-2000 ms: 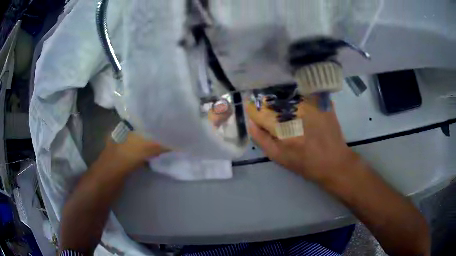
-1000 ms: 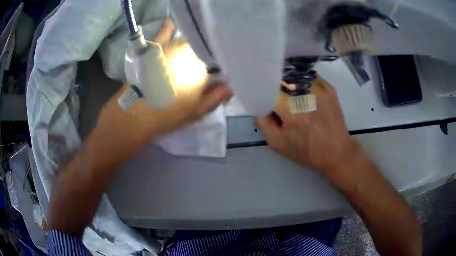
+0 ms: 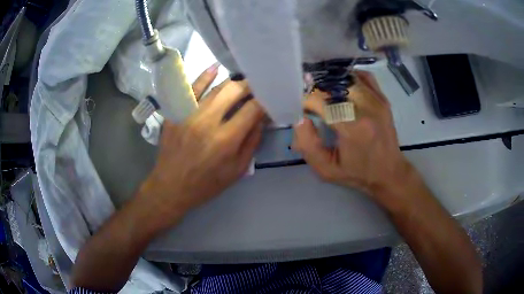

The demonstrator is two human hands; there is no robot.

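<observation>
White garment cloth [image 3: 60,138] lies in a crumpled mass at the left, draping over the table's side. More white cloth [image 3: 131,63] lies behind the lamp, and a small white corner shows beside my left palm. My left hand [image 3: 212,135] lies flat over the bed beside the machine head [image 3: 261,57], its fingertips partly hidden; a grip on cloth cannot be made out. My right hand [image 3: 359,135] is right of the head, thumb bent near the bed, fingers partly behind the tension assembly [image 3: 336,77] and its cream knob [image 3: 339,112]. The needle and presser foot are hidden.
The lit lamp [image 3: 174,86] hangs on a gooseneck close to my left hand. A second cream knob [image 3: 385,32] is higher on the head. A grey metal bar [image 3: 404,77] and a black phone [image 3: 454,86] lie to the right. Trays and scraps are at far left.
My left hand has moved right and turned, now covering most of the white flap that lay in front of it. My right hand has stayed near its place. The view has shifted slightly.
</observation>
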